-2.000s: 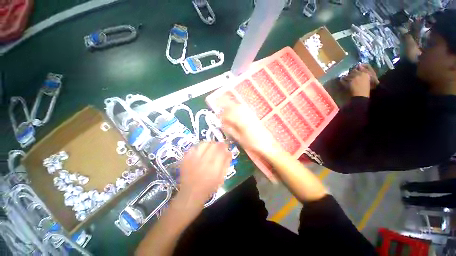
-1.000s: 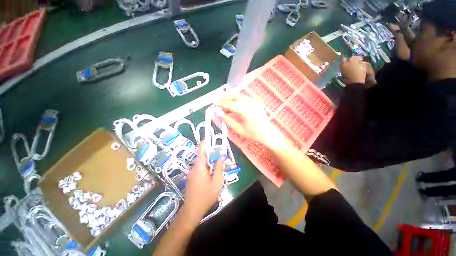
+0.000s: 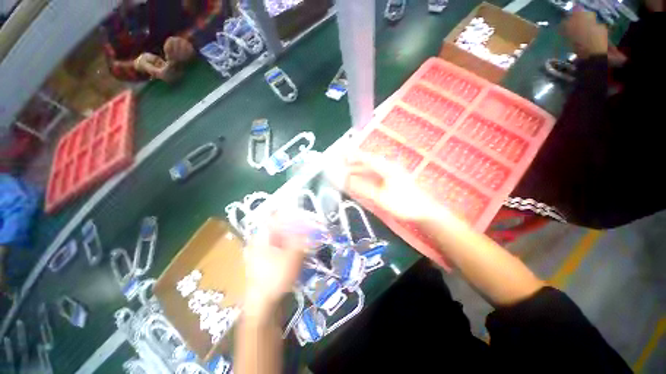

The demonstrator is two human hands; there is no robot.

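Observation:
Looped white cables with blue bands (image 3: 350, 266) lie in a heap between the box and the red tray. My left hand (image 3: 274, 252) is blurred over the heap's left side, beside the cardboard box (image 3: 173, 292) with small white pieces (image 3: 208, 310). Whether it holds anything is unclear. My right hand (image 3: 376, 186) is overexposed at the left corner of the red compartment tray (image 3: 438, 146). Its fingers point left, and I cannot tell if something is between them. Another dense heap of cables (image 3: 150, 332) lies left of the box.
A slanting grey-white post (image 3: 356, 66) stands beyond the red tray. Loose cables lie on the green belt (image 3: 212, 117). A second cardboard box (image 3: 504, 66) and a person's dark sleeve (image 3: 613, 131) are at the right. Across the line are another red tray (image 3: 91, 150) and a person's hands (image 3: 164, 60).
The view has shifted, showing more of the far side. My left hand has moved from the upright cable loop toward the box side of the heap. My right hand stays near the tray's corner.

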